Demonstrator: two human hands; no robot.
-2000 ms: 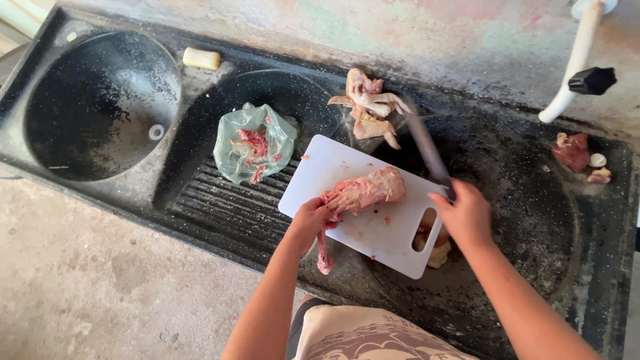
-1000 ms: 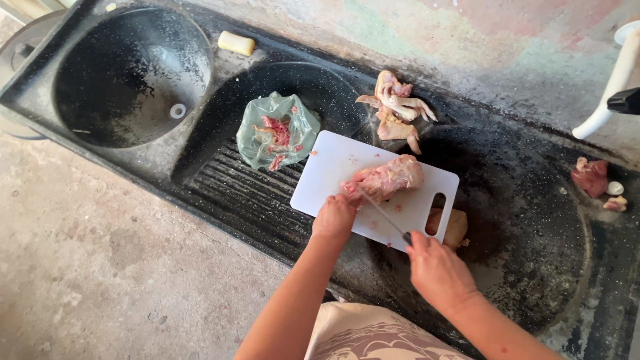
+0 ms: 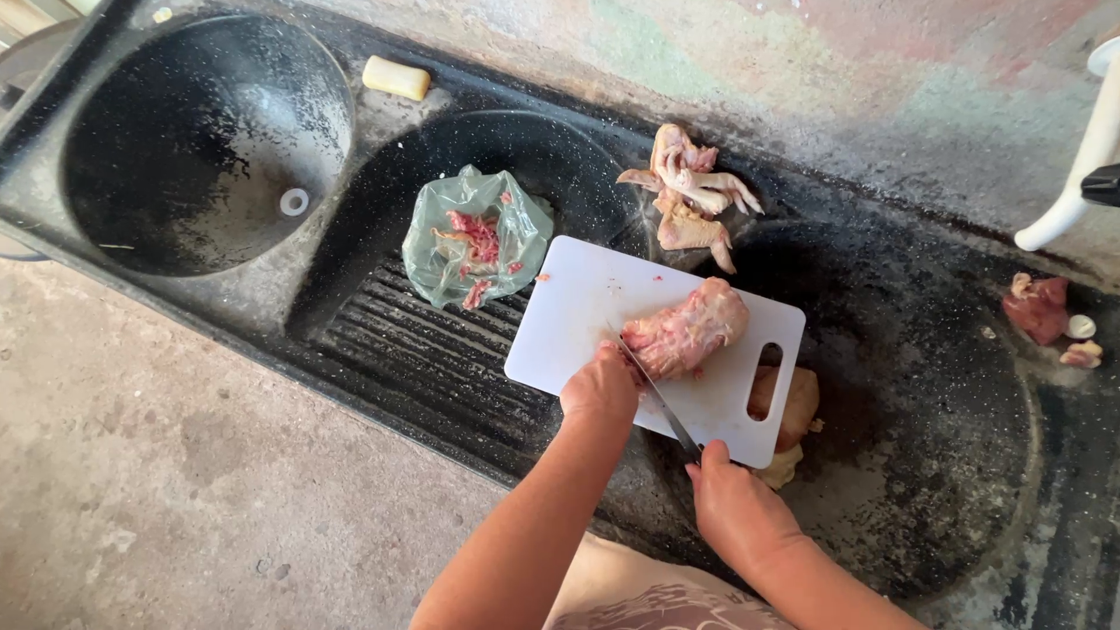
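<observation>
A piece of raw chicken carcass (image 3: 687, 328) lies on the white plastic cutting board (image 3: 573, 289), which bridges the middle of the black sink unit. My left hand (image 3: 602, 385) grips the near left end of the carcass; its fingertips are partly hidden. In my right hand (image 3: 739, 507) is the dark handle of a kitchen knife (image 3: 667, 409), its blade slanting up and left against the carcass beside my left fingers. More raw chicken (image 3: 798, 407) sits in the right basin, partly under the board. Chicken wings and a foot (image 3: 691, 188) rest on the rear ledge.
A green plastic bag (image 3: 429, 249) with meat scraps lies over the ribbed middle basin. A yellowish soap bar (image 3: 395, 79) is on the back ledge. The round left basin (image 3: 131, 166) has a white drain ring. Giblets (image 3: 1037, 306) sit at right, below a white tap pipe (image 3: 1072, 166).
The knife, raised over the board's right side two seconds ago, has come down to the carcass. The carcass's thin end, seen hanging past the board's near edge then, no longer shows there.
</observation>
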